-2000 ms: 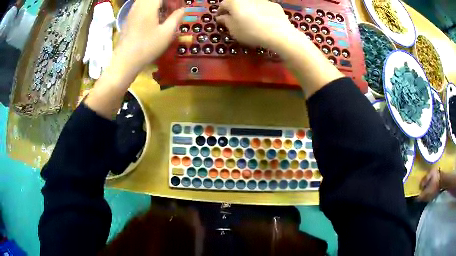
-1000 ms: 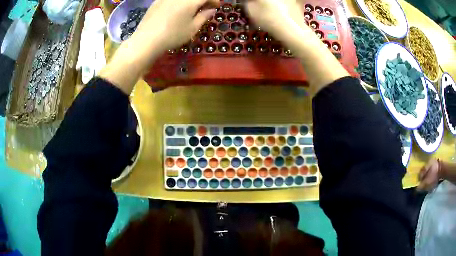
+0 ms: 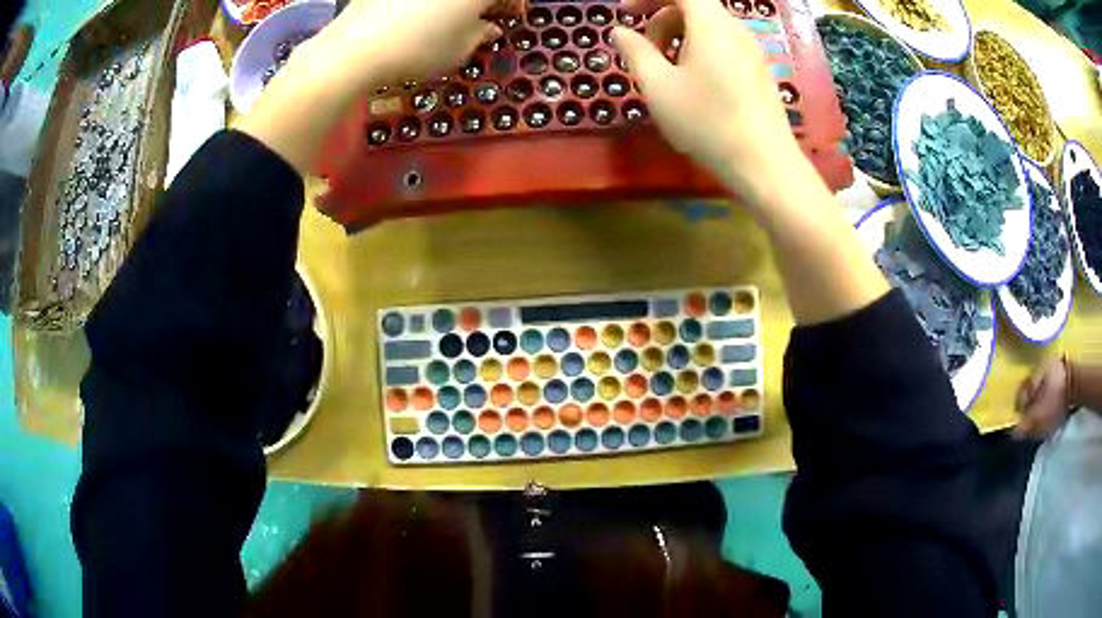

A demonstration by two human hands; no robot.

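Note:
The red loading fixture [image 3: 532,167] lies at the top of the view, with rows of round holes with shiny centres. My left hand [image 3: 405,42] is over its left part, fingertips at the holes near the top edge. My right hand [image 3: 701,91] is over its right part, thumb and fingers curled apart above the holes. Whether either hand holds a small piece cannot be told. The sample keyboard [image 3: 570,377] lies nearer me, with round multicoloured keys and a long dark bar along its far edge.
Right: dishes of green pieces [image 3: 967,175], dark green pieces [image 3: 864,91], yellow pieces [image 3: 1015,91] and grey-blue pieces [image 3: 937,308]; another person's hand [image 3: 1043,398]. Left: a brown tray [image 3: 103,169], white gloves [image 3: 197,103], a lilac bowl [image 3: 248,73] and a tub of black pieces [image 3: 294,368].
The fixture and sample keyboard have shifted left in view. My right hand has moved down and nearer over the fixture; its fingers now show. My left hand stays over the left part.

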